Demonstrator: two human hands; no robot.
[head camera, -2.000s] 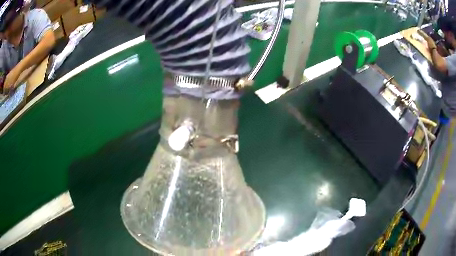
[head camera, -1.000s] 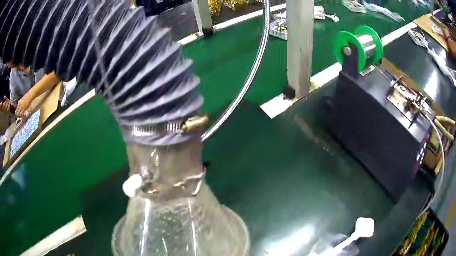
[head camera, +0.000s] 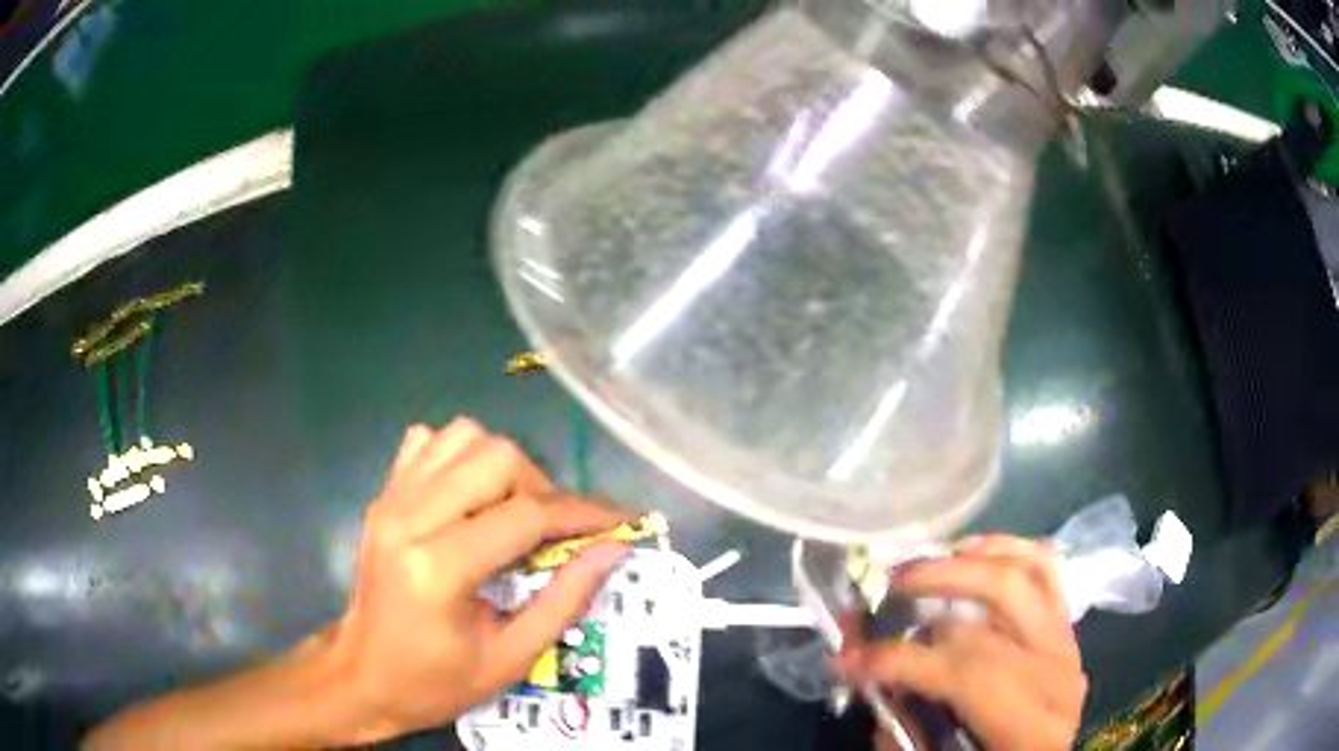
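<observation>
A white open housing (head camera: 668, 609) with a small green circuit board (head camera: 588, 660) and a yellow block lies at the bottom centre. My left hand (head camera: 455, 587) is over its upper left, with brass contact strips (head camera: 580, 547) pinched between thumb and fingers at the housing's top edge. My right hand (head camera: 984, 631) is right of the housing, its fingers closed around a thin pen-like tool, likely the soldering iron (head camera: 827, 594), partly hidden by the fingers. A power cord in a clear bag (head camera: 1101, 558) with a white end lies behind my right hand.
A clear fume hood (head camera: 793, 279) hangs above and behind the hands. Brass strips joined by green wires (head camera: 129, 382) lie on the dark mat at left. A dark feeder box (head camera: 1263, 323) stands at right. Gold parts (head camera: 1145, 726) show at the bottom right edge.
The view has tilted down and turned left. Both hands, the housing and the wired strips now show. The hood appears higher and further right; the green reel is out of view.
</observation>
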